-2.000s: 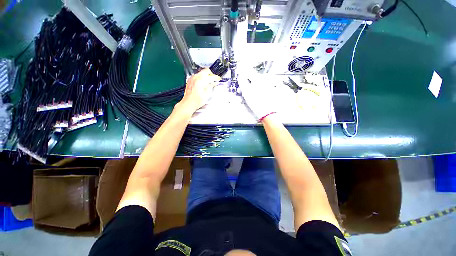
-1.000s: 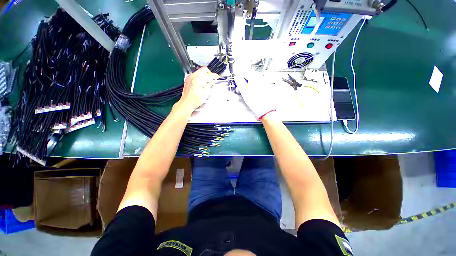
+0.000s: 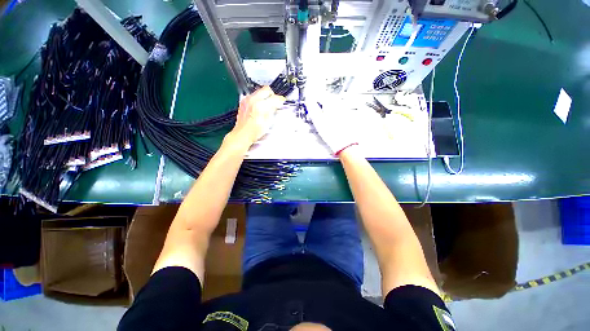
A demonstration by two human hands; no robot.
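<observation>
My bare left hand (image 3: 260, 115) is at the left of the silver soldering machine's (image 3: 294, 48) head, fingers pinched around a black cable (image 3: 289, 102) end. My right hand (image 3: 328, 126) wears a white glove that nearly merges with the bright white base plate (image 3: 388, 139). Its fingertips meet the small work fixture (image 3: 301, 111) under the head; what they hold is too small and overexposed to tell. A thick tied black cable bundle (image 3: 187, 137) curves in from the left, passes under my left forearm and fans out metallic tips at the bench edge.
Control box (image 3: 414, 48) stands at the back right. Cutters (image 3: 382, 108) lie on the plate, and a phone (image 3: 444, 129) with a white cord lies right of it. Loose cable assemblies (image 3: 77, 103) cover the far left. Cardboard boxes (image 3: 84, 258) stand under the green bench (image 3: 511, 129).
Both hands stay at the fixture with almost no visible movement. The bundle and the tools lie as before; the view shifts only slightly.
</observation>
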